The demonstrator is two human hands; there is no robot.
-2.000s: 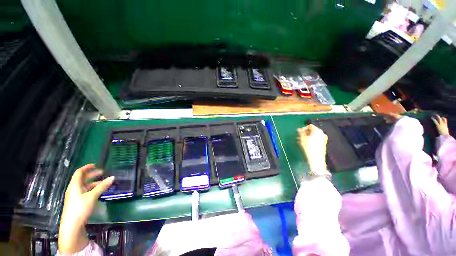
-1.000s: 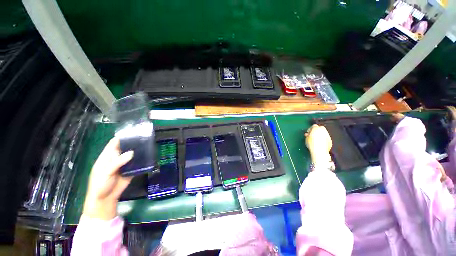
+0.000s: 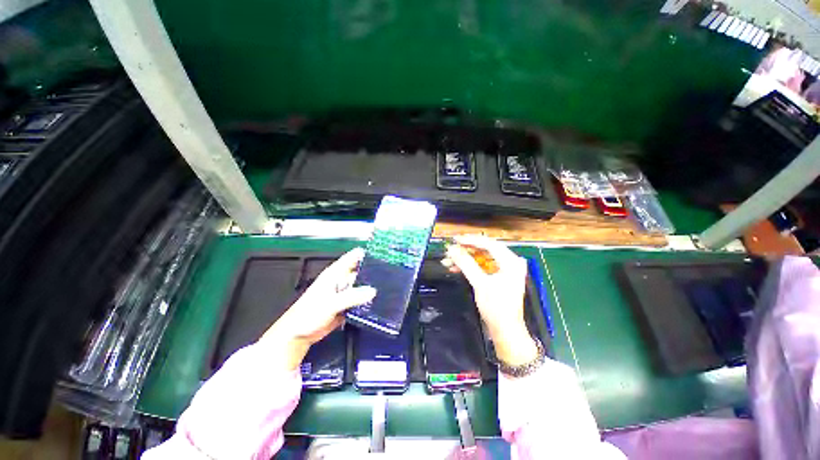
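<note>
My left hand [image 3: 325,304] holds a smartphone [image 3: 396,260] tilted above the foam tray [image 3: 256,310]; its screen shows white and green text. My right hand [image 3: 502,286] is right of the phone, fingers curled around a small orange-gold piece [image 3: 485,260]. The tray's leftmost pocket is empty. Beside it lie a partly covered phone [image 3: 322,374], a phone with a white screen patch [image 3: 382,372] and a dark phone with a green and red strip [image 3: 452,346]. Pale test cables [image 3: 378,420] [image 3: 463,419] meet the last two. My right hand and wrist hide the rightmost pocket.
A blue marker pen [image 3: 541,296] lies right of the tray. A rear tray [image 3: 360,184] holds two phones, beside red items in clear bags [image 3: 610,205], above a wooden strip [image 3: 539,231]. Stacked foam trays [image 3: 81,234] and clear trays [image 3: 135,332] stand left. Another person's sleeve [image 3: 789,359] is right.
My left hand took the leftmost phone from its pocket, raised it and brought it to the centre. My right hand moved left to beside it. The view has shifted, so the bench sits lower.
</note>
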